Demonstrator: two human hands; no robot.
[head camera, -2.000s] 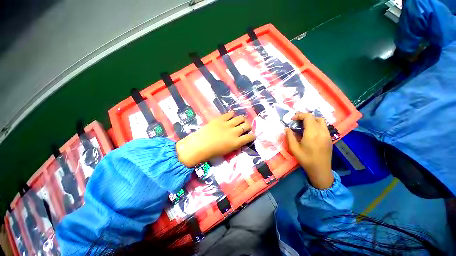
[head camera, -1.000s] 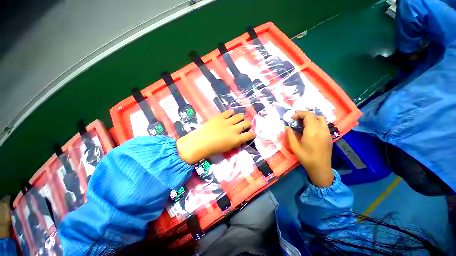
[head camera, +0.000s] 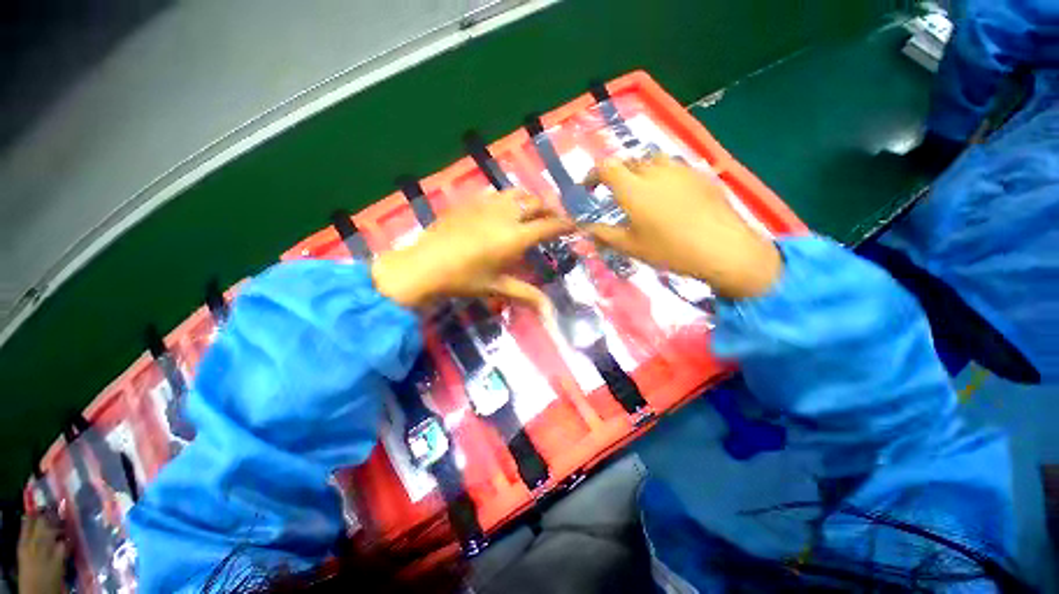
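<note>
A red-orange tray (head camera: 743, 174) holds several black smartwatches under glossy clear film (head camera: 528, 348). My left hand (head camera: 470, 250) is over the tray's middle, fingers stretched toward the right. My right hand (head camera: 674, 215) is over the upper right part. The fingertips of both hands come close together above a dark watch (head camera: 563, 255); blur and glare hide whether they grip it or the film. Near the front edge, a watch with a lit screen (head camera: 490, 391) and another lit one (head camera: 427, 441) lie in slots, black straps hanging over the edge.
A second red tray (head camera: 110, 406) with watches adjoins at the left, with another person's hand (head camera: 41, 551) at its corner. A green bench (head camera: 801, 128) lies behind. A person in a blue smock (head camera: 987, 221) sits at the right. White items (head camera: 929, 37) are at the top right.
My right hand has moved up and left from the lower right of the tray toward my left hand. My left hand has shifted slightly left and up. Another person's hand shows more at lower left.
</note>
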